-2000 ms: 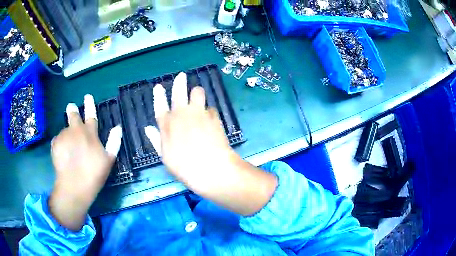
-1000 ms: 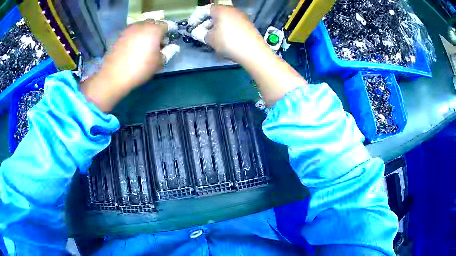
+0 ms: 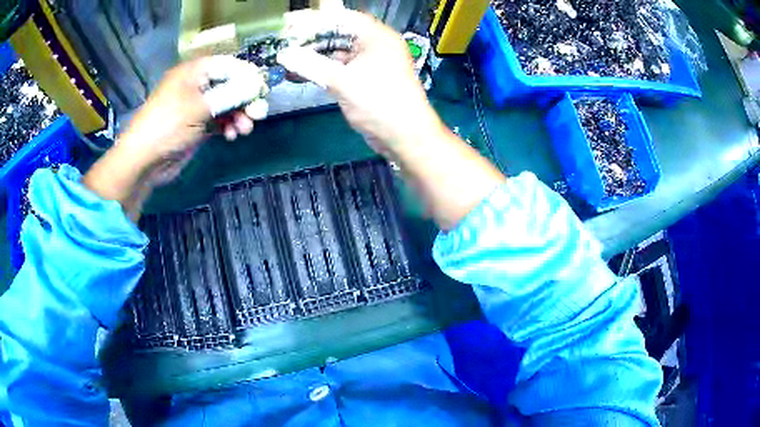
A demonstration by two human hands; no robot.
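My left hand (image 3: 218,90) and my right hand (image 3: 348,62), with white finger cots, are raised close together over the front of the machine's base plate. Small dark and silver linked metal parts (image 3: 333,42) are held in the fingers of my right hand. My left fingers are curled around similar small parts, partly hidden and blurred. Several black plastic housings (image 3: 312,238) lie side by side on the green mat below my hands, slots facing up.
Machine base plate (image 3: 304,98) at back centre, between yellow and black bars (image 3: 62,71). Green button (image 3: 415,50) right of it. Small blue bin (image 3: 604,150) and large blue bin (image 3: 583,42) of metal parts at right; more bins at left. Supply box (image 3: 658,292) below the bench, right.
Both hands went from resting on the housings to the base plate, and now hold small dark metal parts slightly nearer me. The view has shifted.
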